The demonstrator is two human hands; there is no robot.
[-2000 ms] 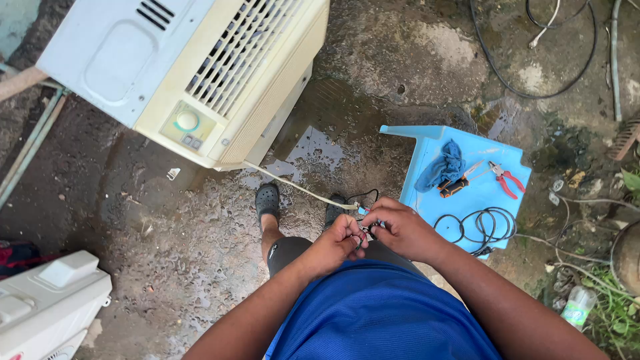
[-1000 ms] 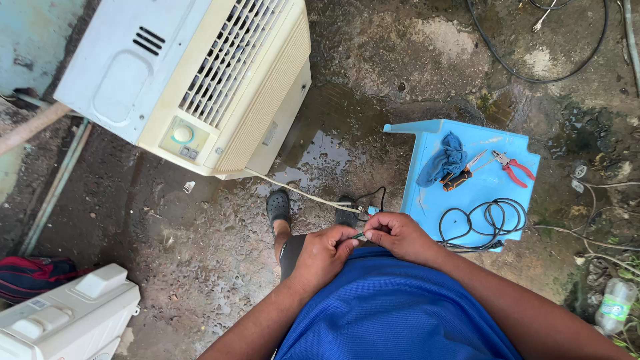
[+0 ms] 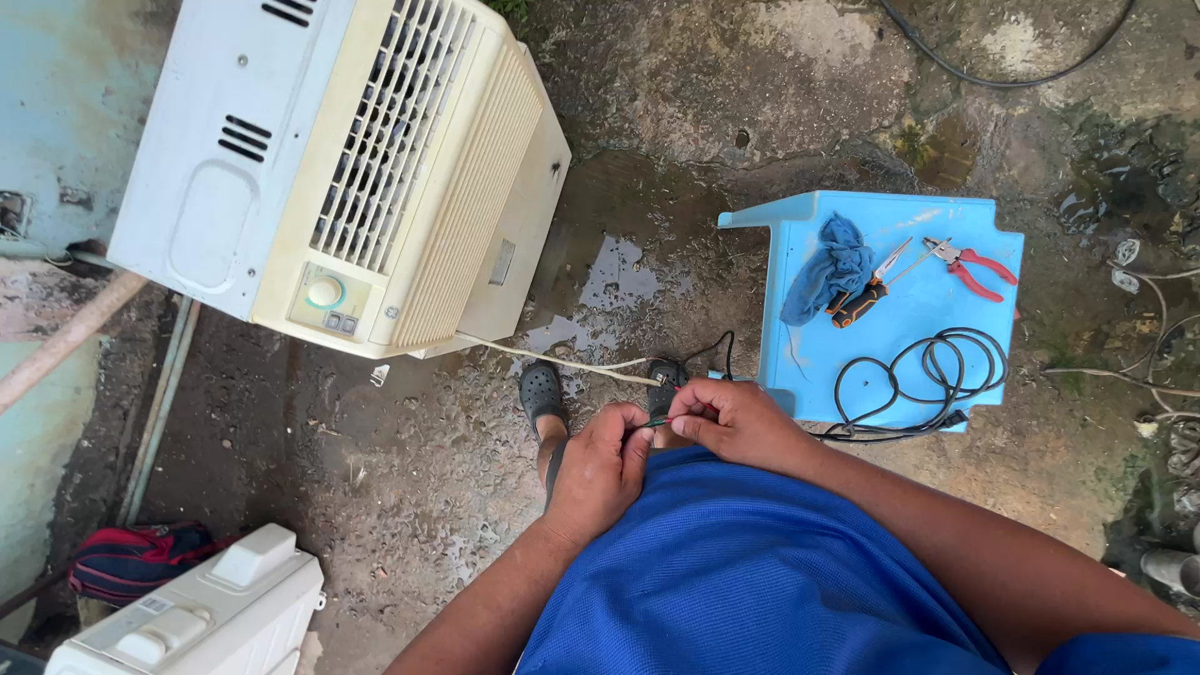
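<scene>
My left hand (image 3: 605,461) and my right hand (image 3: 736,422) meet at the front of my blue shirt, fingertips nearly touching. Pinched between them is a short run of thin electrical wire (image 3: 656,423), green at the left and red at the right. A pale power cord (image 3: 562,361) runs from the window air conditioner (image 3: 441,187) to just above my hands. A black cord (image 3: 937,375) lies coiled on the blue plastic stool (image 3: 900,328). Red-handled pliers (image 3: 975,272), orange-and-black-handled pliers (image 3: 858,302) and a crumpled blue cloth (image 3: 830,267) rest on it too.
A white appliance casing (image 3: 202,609) and a red and dark blue bag (image 3: 141,561) are at the lower left. Pipes (image 3: 161,412) run beside the wall. My feet in dark clogs (image 3: 541,392) stand on wet concrete. Loose cables (image 3: 1148,375) lie at the right.
The view has shifted, bringing the stool and air conditioner lower in the frame. My hands stay together, and green and red wire now shows between their fingertips.
</scene>
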